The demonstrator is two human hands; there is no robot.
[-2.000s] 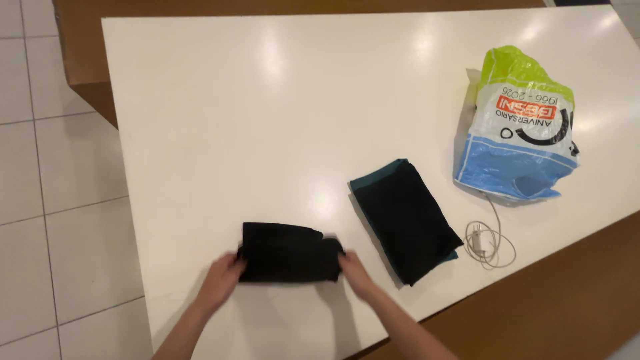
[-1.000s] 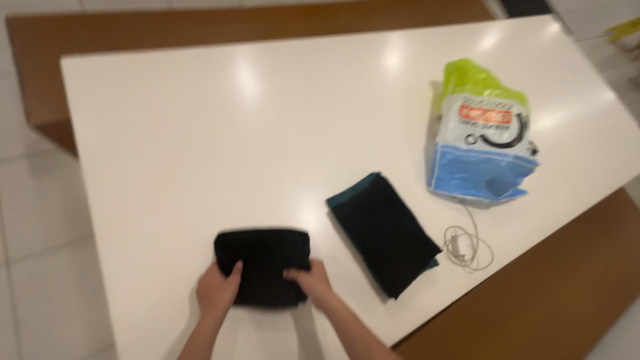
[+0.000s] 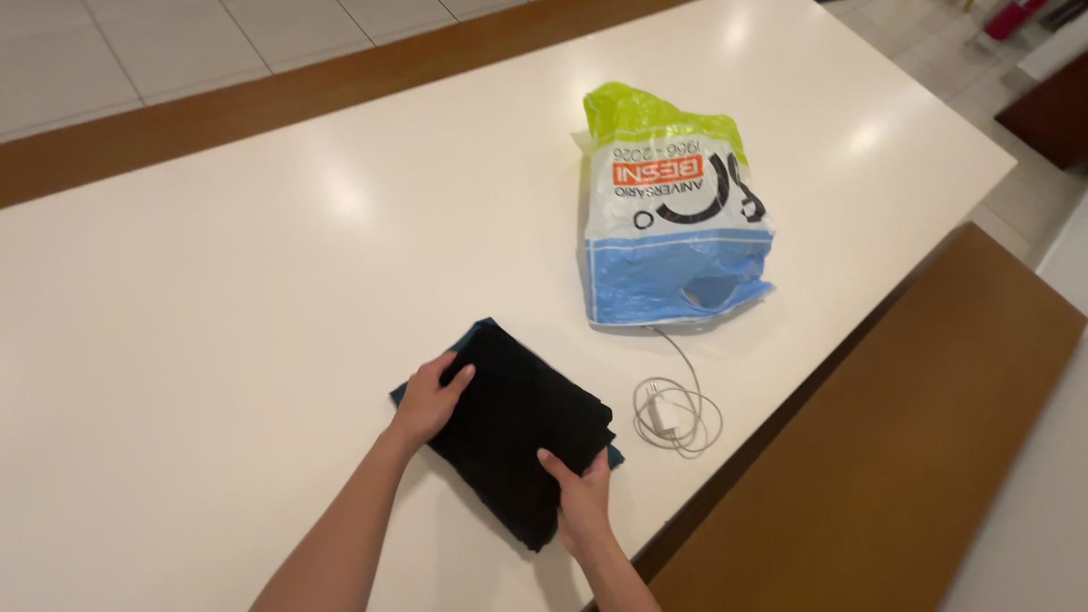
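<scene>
A folded black cloth (image 3: 518, 416) lies over or just above a folded dark teal cloth (image 3: 619, 456), whose edges peek out at the upper left and at the right. My left hand (image 3: 432, 399) grips the black cloth by its left side, thumb on top. At the lower right edge, my right hand (image 3: 580, 493) holds it with the thumb above and the fingers beneath. Whether the black cloth rests fully on the stack cannot be told.
A green, white and blue plastic bag (image 3: 671, 272) with printing lies beyond the cloths on the white table (image 3: 255, 323). A white charger plug (image 3: 661, 415) with a coiled cable (image 3: 710, 425) is to their right. A brown bench (image 3: 892, 442) runs along the right side.
Both hands have carried the black folded cloth from the left over to the other folded cloths. The view has turned and shifted.
</scene>
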